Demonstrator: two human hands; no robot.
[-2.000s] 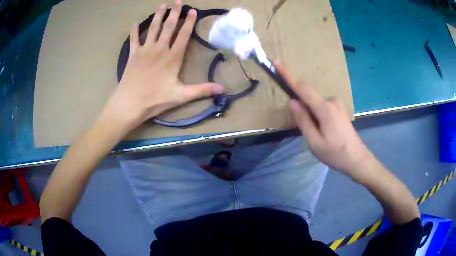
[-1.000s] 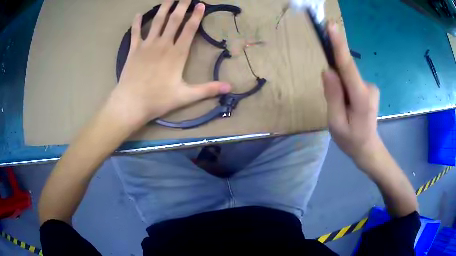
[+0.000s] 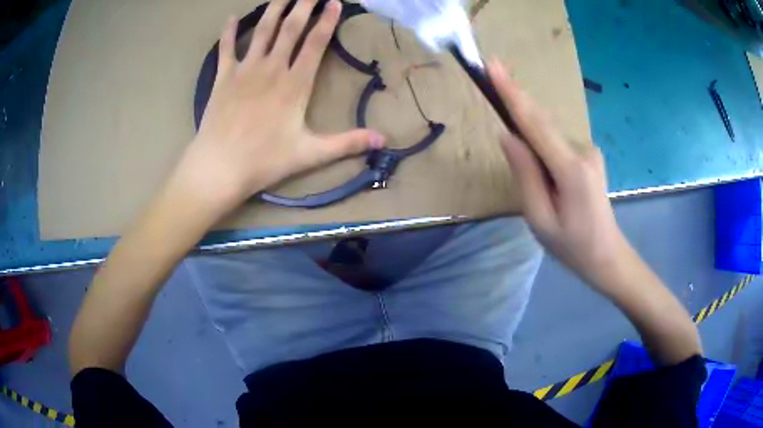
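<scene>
A dark headphone headband (image 3: 314, 201) lies flat on the tan cardboard sheet (image 3: 125, 100). My left hand (image 3: 259, 125) is spread over it and presses it down, with the thumb tip at the hinge joint (image 3: 383, 164). Two dark C-shaped yokes show to the right of the hand, the lower one (image 3: 422, 144) near the hinge. Thin wires lie between them. My right hand (image 3: 556, 171) grips the black handle of the padded hammer (image 3: 435, 21). Its white wrapped head is blurred, raised over the upper yoke and partly cut off by the top edge.
A slim dark tool (image 3: 721, 110) and a short dark strip (image 3: 592, 85) lie on the green-blue bench (image 3: 652, 125) at right. Blue bins (image 3: 738, 226) stand on the floor at right, a red stool (image 3: 23, 326) at left. Dark objects show at the far right corner.
Since one second ago, my right hand and the hammer have swung left, bringing the white head over the upper yoke. My left hand and the headband have stayed nearly still.
</scene>
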